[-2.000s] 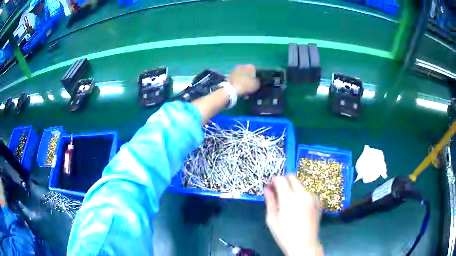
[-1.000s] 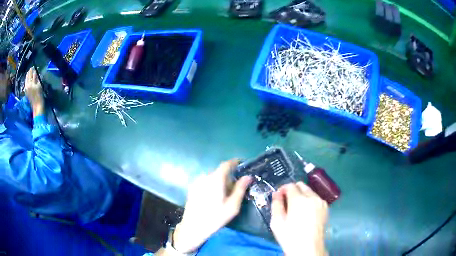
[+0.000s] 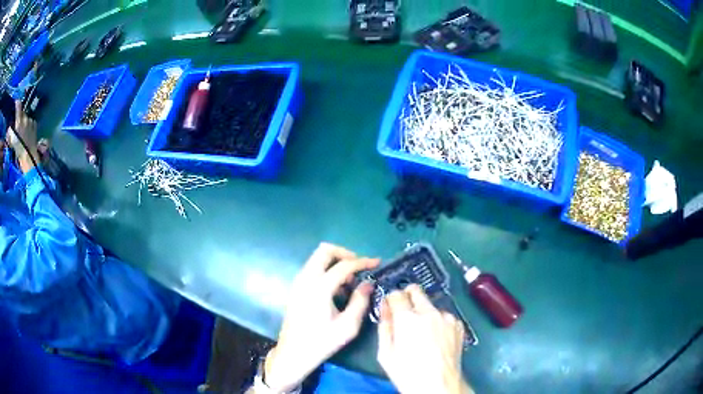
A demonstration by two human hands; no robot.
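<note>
A black housing [image 3: 422,271], open and compartmented, lies on the green bench at the front. My left hand [image 3: 320,312] grips its left side with thumb and fingers. My right hand [image 3: 416,338] reaches over its lower part, fingertips together inside it; whether they pinch a small part is hidden. A dark-red dispensing bottle [image 3: 493,297] lies just right of the housing, its thin pale tip pointing up-left. A loose pile of small black rings [image 3: 418,202] lies beyond the housing.
A large blue bin [image 3: 388,154] holds white leads; a smaller bin [image 3: 637,188] holds brass pieces. Beside it are a white cloth [image 3: 660,188] and a black tool [image 3: 669,229]. The left bin [image 3: 287,115] holds dark parts. Housings [image 3: 375,19] stand behind. A blue-clad person [image 3: 69,269] sits left.
Two seconds ago my left arm reached to the housings behind the bins. Since one second ago, my right hand has moved left over the housing, and the view has shifted slightly.
</note>
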